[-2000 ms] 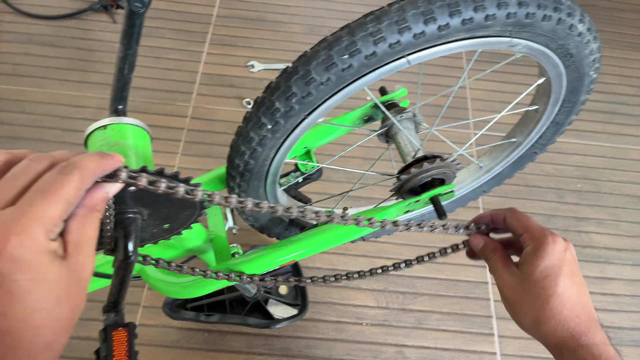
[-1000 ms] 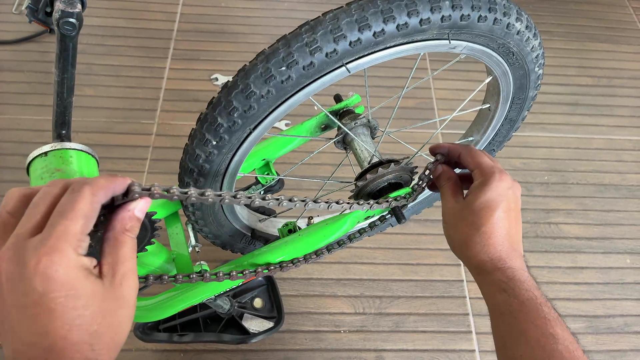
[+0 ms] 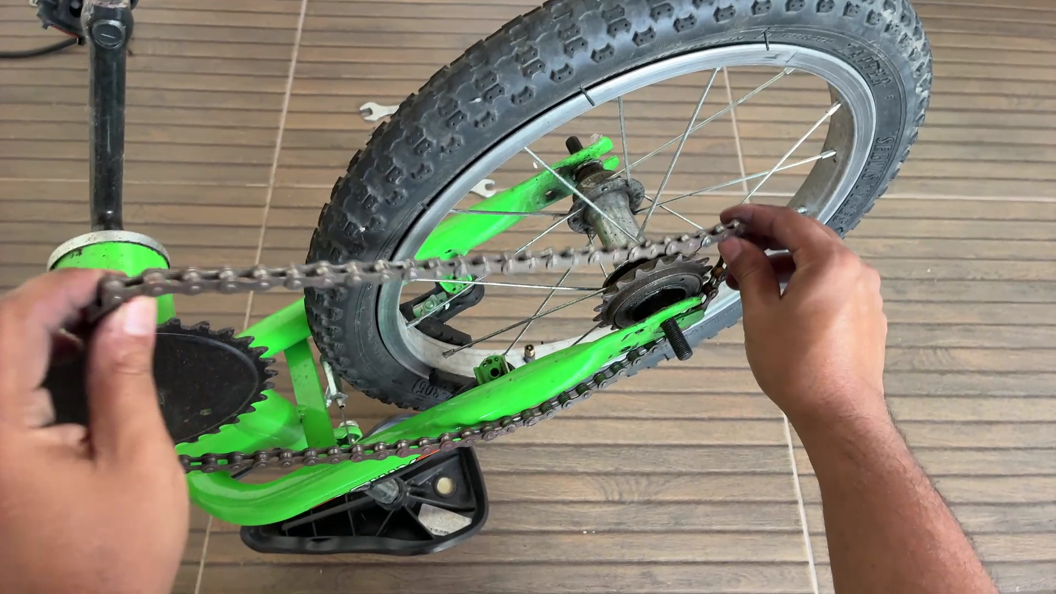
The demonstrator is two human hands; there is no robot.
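Note:
A bicycle chain point(image 3: 445, 266) is stretched between my hands, its upper run crossing in front of the rear wheel. My left hand point(image 3: 99, 429) pinches the chain above the front chainring point(image 3: 206, 379), which it partly covers. With thumb and fingertips, my right hand point(image 3: 800, 305) holds the chain's other bend, just right of and above the rear sprocket point(image 3: 652, 289). The lower run hangs along the outer side of the green frame stay point(image 3: 528, 392). Near the sprocket, a threaded axle end point(image 3: 676, 339) sticks out by the stay's end.
The knobby rear tire point(image 3: 462, 107) fills the upper middle. A crank arm point(image 3: 107, 124) stands at the upper left. An open-end wrench point(image 3: 378, 110) lies on the slatted floor point(image 3: 660, 511) behind the tire. A black plastic bicycle part point(image 3: 371, 520) sits below the frame.
My right hand has brought its end of the chain from below and right of the axle end to above the sprocket's right side. My left hand keeps its pinch. The view has shifted closer.

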